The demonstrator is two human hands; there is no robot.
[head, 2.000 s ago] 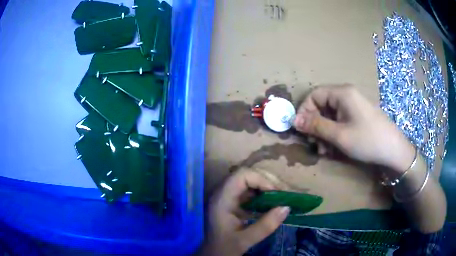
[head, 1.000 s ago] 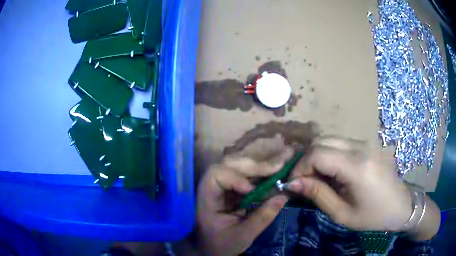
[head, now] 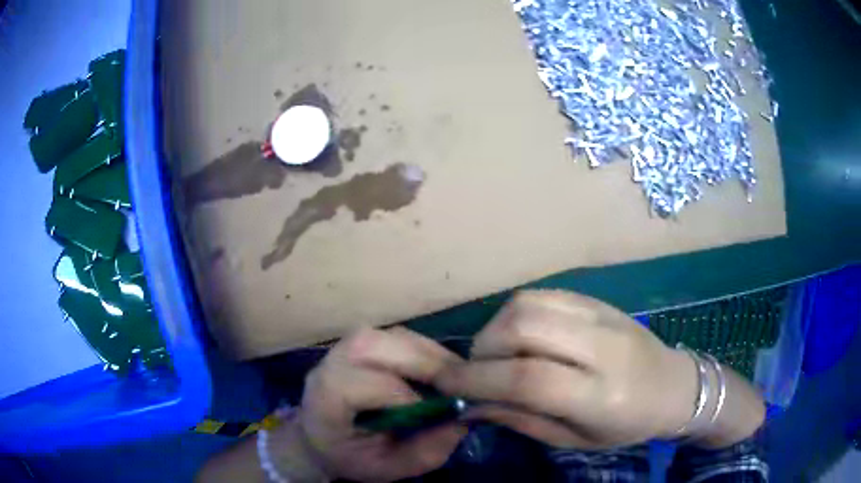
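Note:
A dark green moulded part is held near the lap, at the bench's near edge. My left hand holds it between thumb and fingers. My right hand meets its right end, where a small silver spot shows at the fingertips; the right fingertips are partly hidden, and the area is blurred. A heap of small silver pins lies at the upper right. A white round pot with a red bit at its side stands among dark stains.
Brown cardboard covers part of the dark green bench top. A blue tray at the left holds green parts. A blue crate with green parts in rows is at the lower right. Yellow-black tape is on the floor.
The view has swung right, so the tray and pot appear further left. My right hand has gone from the pot to the green part, and both hands are now lower, off the cardboard.

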